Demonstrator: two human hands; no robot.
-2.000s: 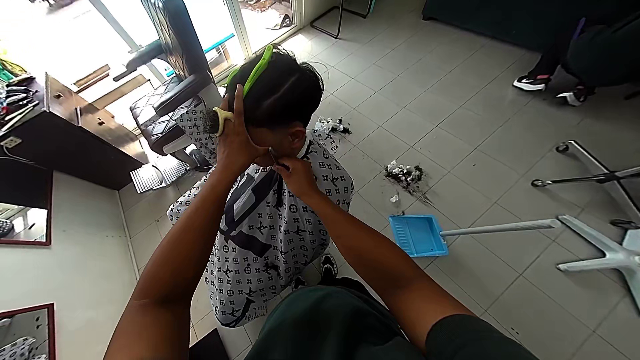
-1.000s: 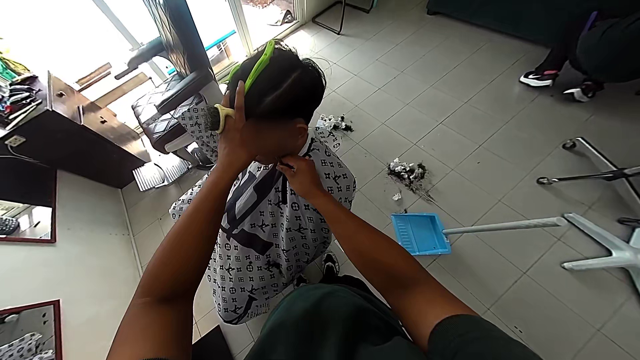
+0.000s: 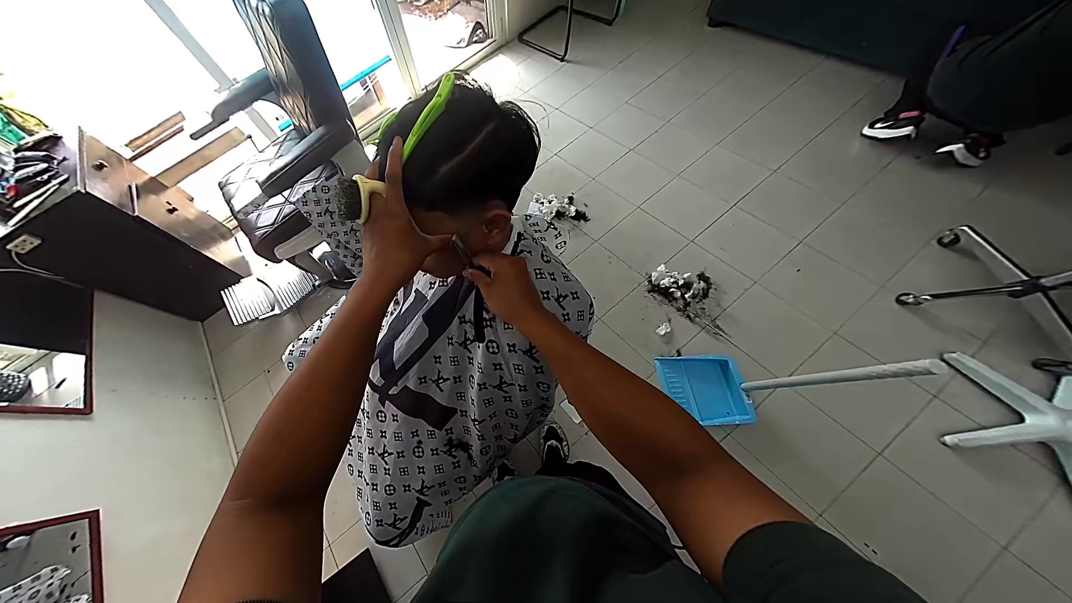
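Observation:
A seated person wears a white patterned barber's cape (image 3: 494, 402) and has green hair clips (image 3: 430, 115) in dark hair (image 3: 481, 151). My left hand (image 3: 392, 230) rests against the side of this person's head, thumb stretched over the cheek, with a round brush (image 3: 355, 198) with a pale handle held among its fingers. In my right hand (image 3: 507, 283), beside the jaw just below the ear, is a slim razor-like tool (image 3: 461, 249). Its tip lies near the skin in front of the ear. My fingers hide most of its handle.
Cut hair and crumpled white bits (image 3: 680, 289) lie on the tiles right of the cape, near a blue long-handled dustpan (image 3: 712, 389). A black barber chair (image 3: 293, 75) and a dark cabinet (image 3: 126, 226) stand at left. Wheeled chair bases (image 3: 1026, 410) are at right; another person's shoes (image 3: 894, 126) show above.
My right hand has shifted slightly at the jaw, and the tool's thin tip now shows in front of the ear. The left hand stays on the head with the brush.

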